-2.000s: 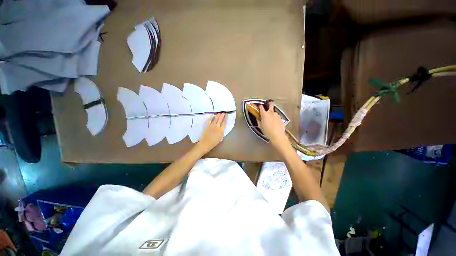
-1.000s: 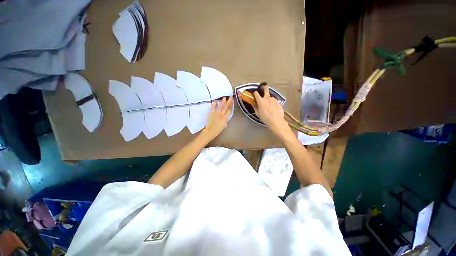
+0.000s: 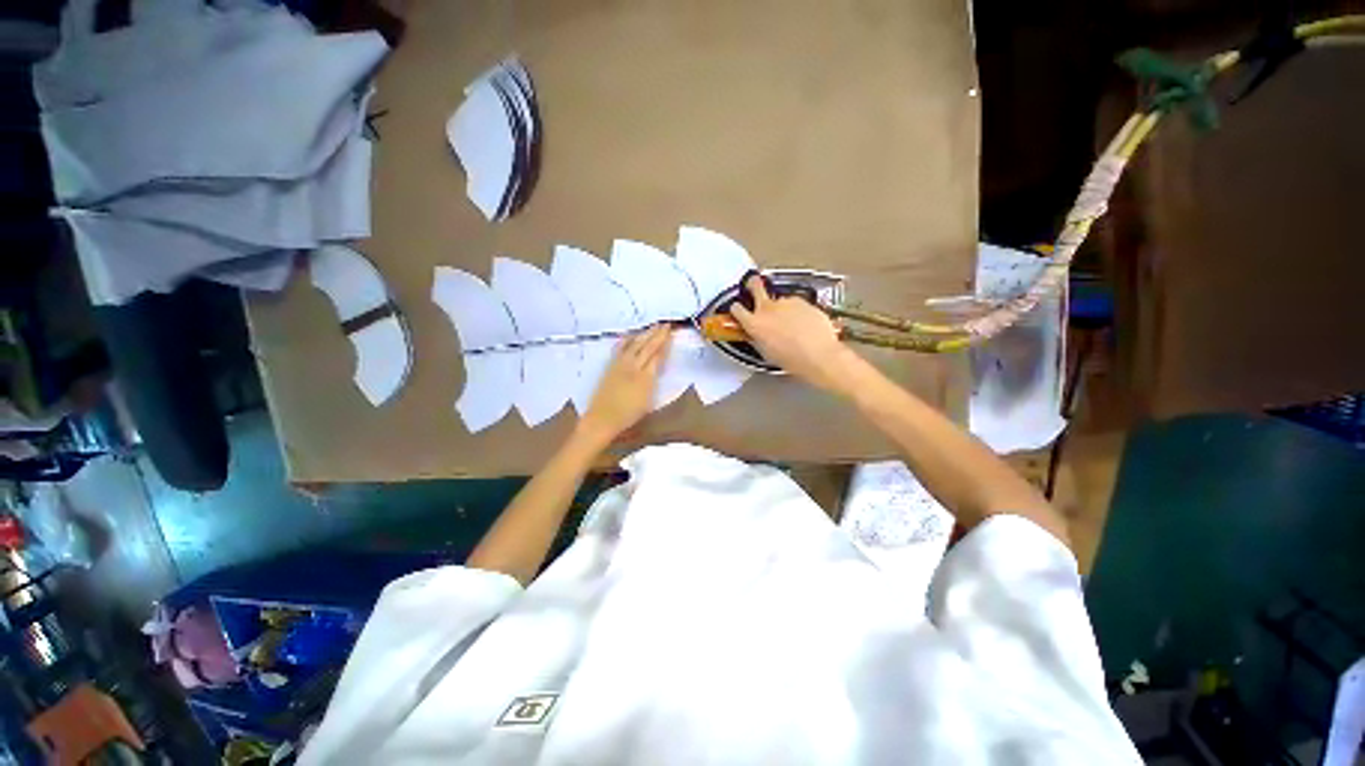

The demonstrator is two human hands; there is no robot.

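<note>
Several white curved pieces [image 3: 527, 307] lie overlapping in a row on the tan table [image 3: 719, 127], with a dark seam line [image 3: 554, 341] running across their middle. My right hand [image 3: 789, 332] grips the orange handle of the steam iron [image 3: 767, 359]. The iron's pointed tip rests on the rightmost piece, at the seam, and covers part of that piece. My left hand [image 3: 629, 385] lies flat on the pieces with its fingertips at the seam, just left of the iron's tip. It holds nothing visible, and its fingers look close together.
A single curved piece with a dark stripe [image 3: 364, 326] lies at left. A stack of folded pieces [image 3: 494, 145] lies at the far side. A pale grey fabric pile [image 3: 210, 150] covers the far left corner. The yellow hose [image 3: 1093, 202] runs right, past a pale pad [image 3: 1018, 352].
The iron in my right hand has moved left from the bare table onto the rightmost piece. My left hand has shifted left along the seam. The camera view has shifted too.
</note>
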